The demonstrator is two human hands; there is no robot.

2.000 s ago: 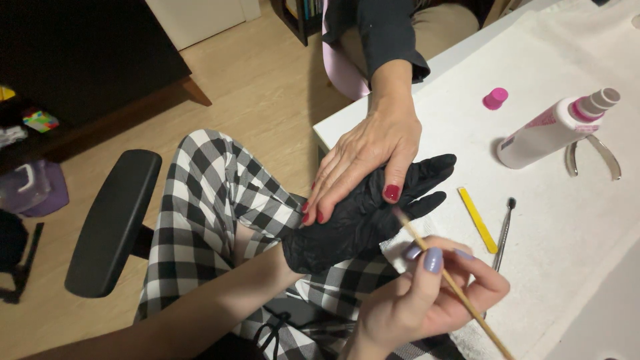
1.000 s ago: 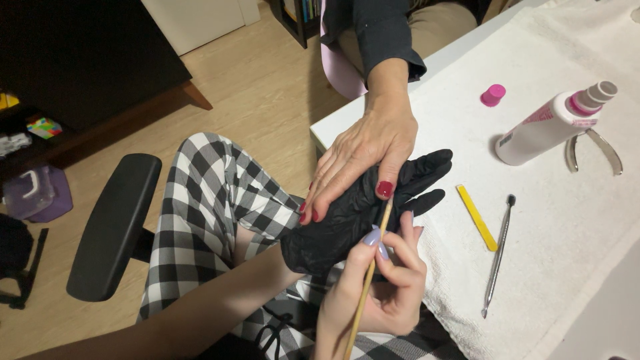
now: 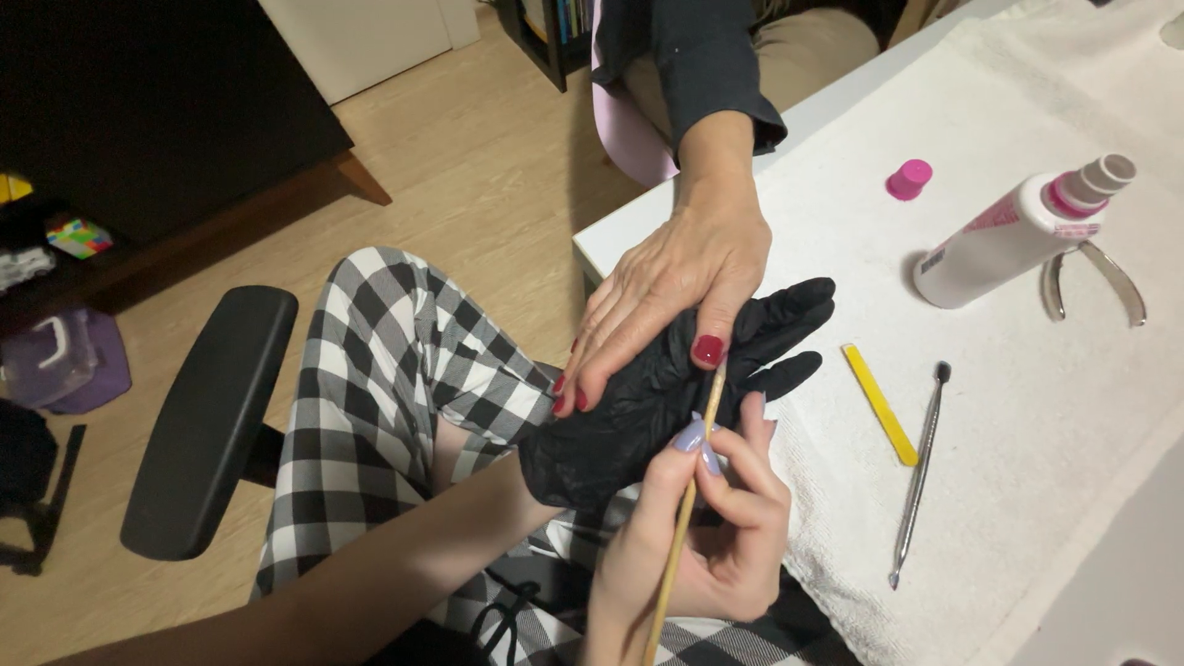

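My left hand [image 3: 629, 407], in a black disposable glove, lies palm up beneath another person's hand [image 3: 689, 268] and supports it. That hand rests palm down with red polish on its nails. My right hand [image 3: 708, 518] is bare, with lilac nails, and pinches a thin wooden stick [image 3: 678, 546] between thumb and fingers. The stick's upper tip meets the edge of the other person's red thumbnail [image 3: 709, 351]. How my gloved fingers curl under the other hand is partly hidden.
On a white towel [image 3: 832, 518] lie a yellow nail file [image 3: 880, 405], a metal cuticle pusher [image 3: 918, 481], a pink cap [image 3: 909, 179] and cuticle nippers [image 3: 1110, 277] behind a white bottle [image 3: 985, 240]. A black armrest [image 3: 211, 421] stands at left.
My right hand has moved left from beside the gloved fingertips, bringing the stick's tip to the other person's thumbnail. The gloved left hand and the hand on it have hardly moved.
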